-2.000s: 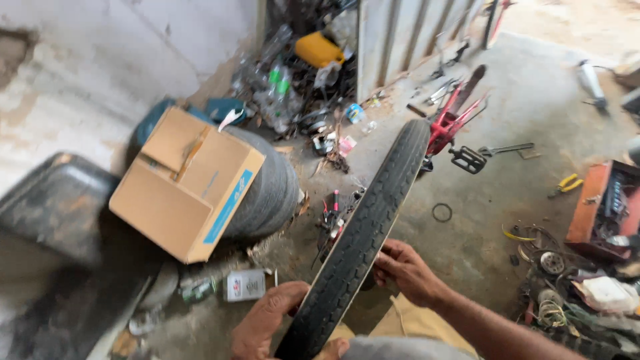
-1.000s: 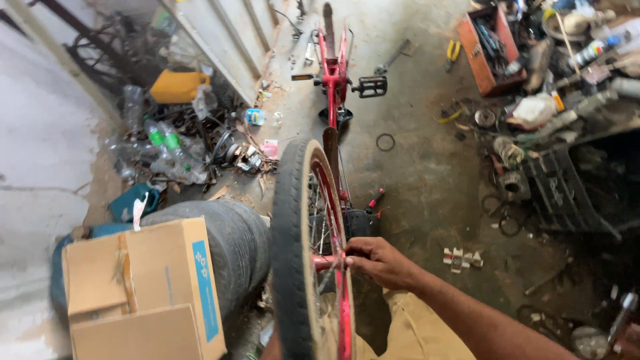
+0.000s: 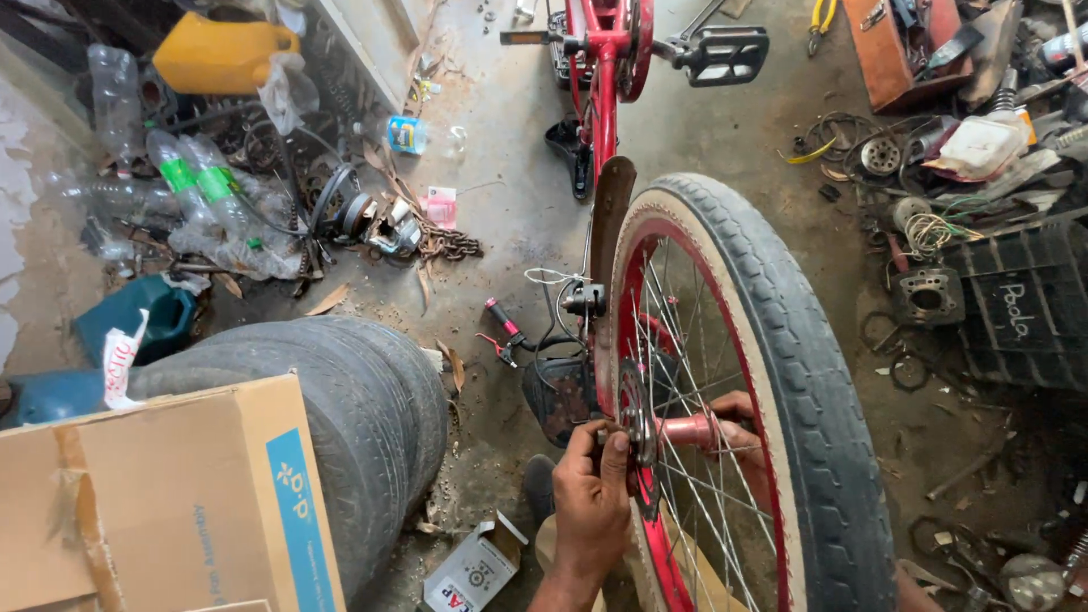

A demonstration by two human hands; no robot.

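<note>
A bicycle wheel with a red rim and a black, cream-walled tyre stands upright in front of me. Fingers and thumb of my left hand pinch the axle end beside the sprocket and brake disc. Behind the spokes, my right hand is at the far end of the pink hub, partly hidden by the rim and tyre. The red bicycle frame stretches away upside down, its saddle on the floor. A brown mudguard and a brake caliper sit left of the wheel.
Stacked tyres and a cardboard box stand at the left, below plastic bottles and a yellow jerrycan. A small open carton lies near my foot. At the right are a red toolbox, a black crate and metal parts.
The wheel has moved from in front of the view to beside the frame. My left hand, earlier on the tyre, is now at the axle; my right hand is now behind the spokes.
</note>
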